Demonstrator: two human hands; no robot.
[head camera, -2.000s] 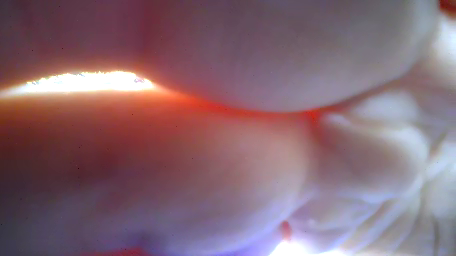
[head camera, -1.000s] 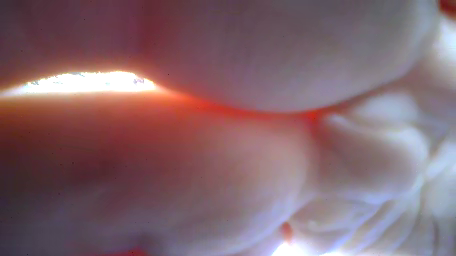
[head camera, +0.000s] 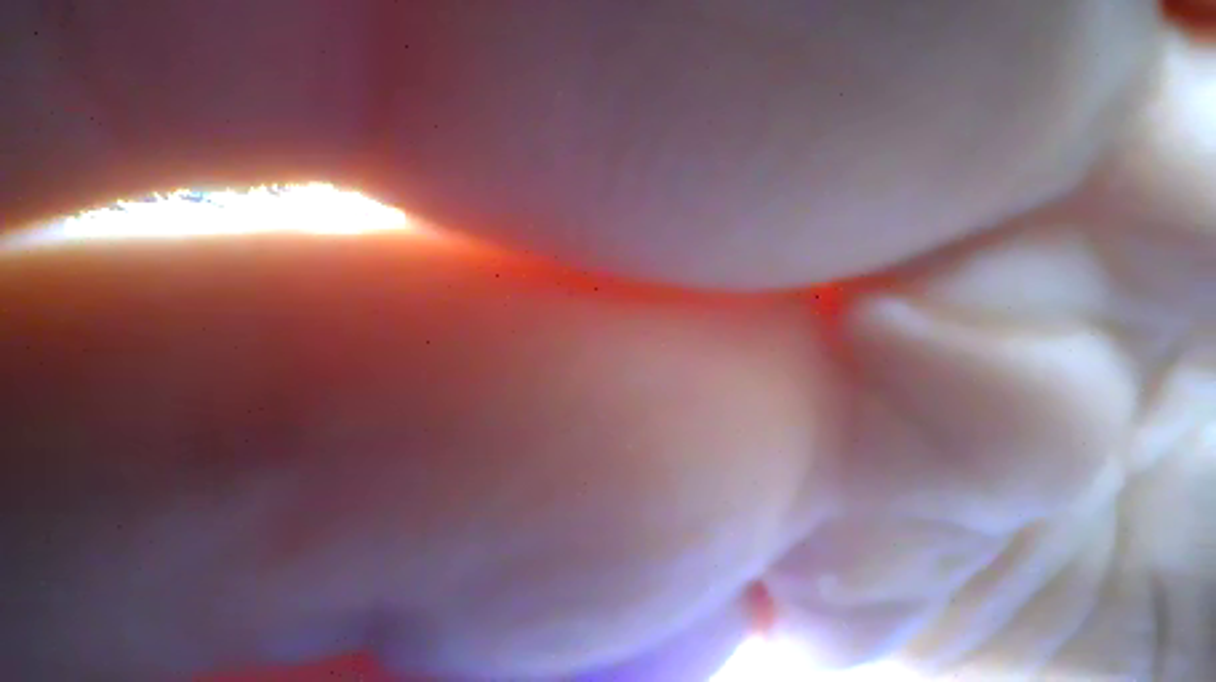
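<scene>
Blurred skin of a hand (head camera: 534, 440) fills nearly the whole head view, very close to the lens. Two thick fingers or folds lie one above the other and press together along a red-lit seam. Creased skin shows at the right. I cannot tell whether this is my left or right hand, or whether it holds anything. No work part can be made out.
A thin, glaring bright gap (head camera: 240, 213) shows between the skin folds at the left. A small bright patch (head camera: 787, 662) shows at the bottom edge. The surroundings are hidden.
The skin folds and the bright gap have shifted very slightly upward. Otherwise the view is the same.
</scene>
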